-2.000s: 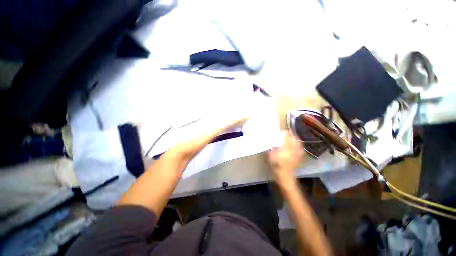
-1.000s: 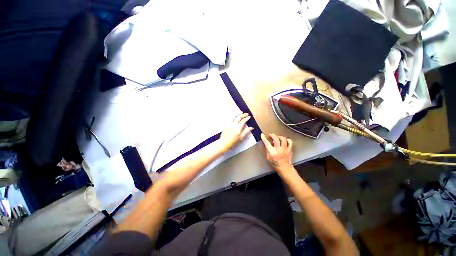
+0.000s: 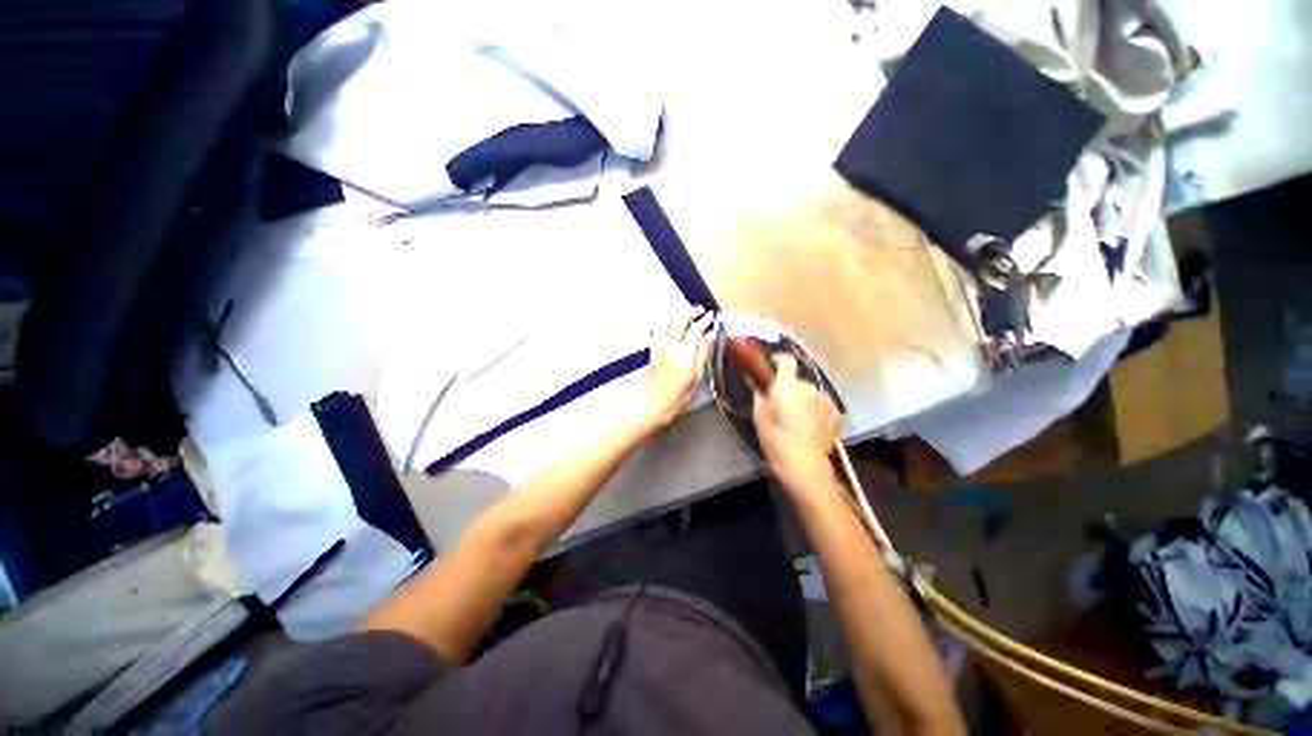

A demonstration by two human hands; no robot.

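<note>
A white garment panel (image 3: 533,316) lies flat on the pale pressing table, with a thin navy strip (image 3: 554,408) along it and a dark band (image 3: 666,247) across its right end. My left hand (image 3: 679,371) lies on the panel near the lower end of the dark band, fingers spread. My right hand (image 3: 796,420) is closed round the reddish-brown handle of the steam iron (image 3: 741,385). The iron stands at the band's lower end, right beside my left fingertips. It hides that end of the band.
A black square pad (image 3: 970,132) lies at the upper right, beside crumpled pale cloth (image 3: 1115,216). Stacked white pieces with a navy edge (image 3: 295,503) lie at the left. Loose navy and white pieces (image 3: 533,150) lie at the far side. The yellow hose (image 3: 1007,643) trails to the lower right.
My right hand has taken hold of the iron, which has moved left from the scorched patch to the dark band. The hose has swung down towards me. My left hand stays on the panel.
</note>
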